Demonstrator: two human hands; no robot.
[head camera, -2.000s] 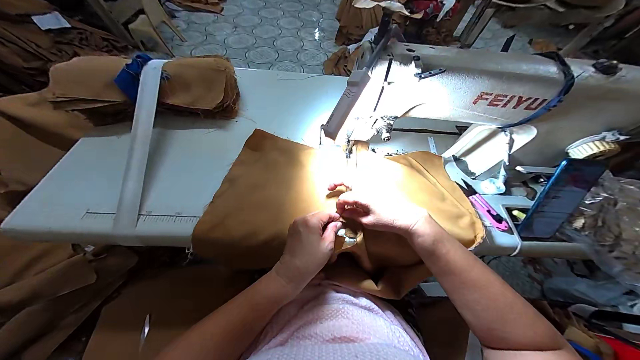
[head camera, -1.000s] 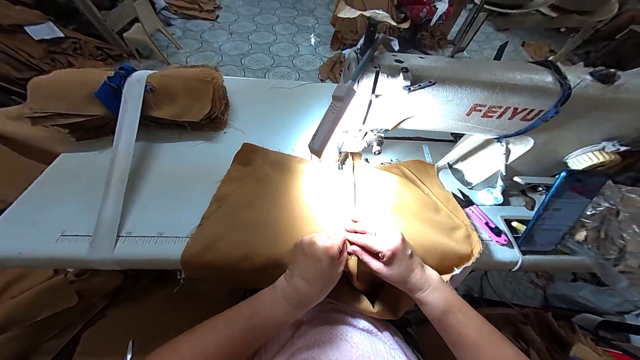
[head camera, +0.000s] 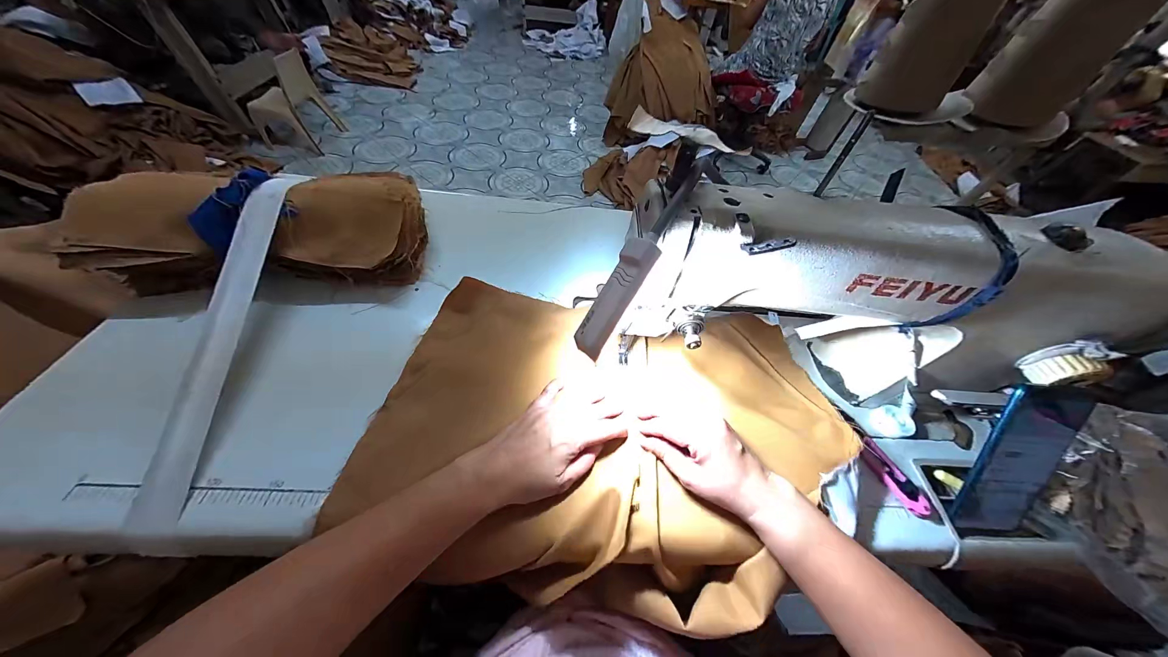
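Observation:
Tan fabric (head camera: 438, 401) lies across the bed of a Feiyu industrial sewing machine (head camera: 803, 246), with a seam or fold running down its middle. My left hand (head camera: 557, 443) presses on the cloth left of that seam, its fingers close to the presser foot (head camera: 624, 349). On the right side of the seam rests my right hand (head camera: 698, 452), fingers bent against the fabric. Strong light washes out the cloth around the needle and my fingertips. The fabric's near part bunches and hangs over the table edge toward my lap.
A stack of brown cut pieces (head camera: 356, 224) with a blue cloth scrap (head camera: 228, 210) lies at the back left. A white strip (head camera: 214, 365) crosses the table beside a printed ruler scale (head camera: 255, 495). On the right are a pink-handled tool (head camera: 899, 479) and a propped phone (head camera: 1017, 461).
My hands were together, pinching the fabric near the table's front edge; now they lie apart on either side of the seam, farther forward toward the presser foot.

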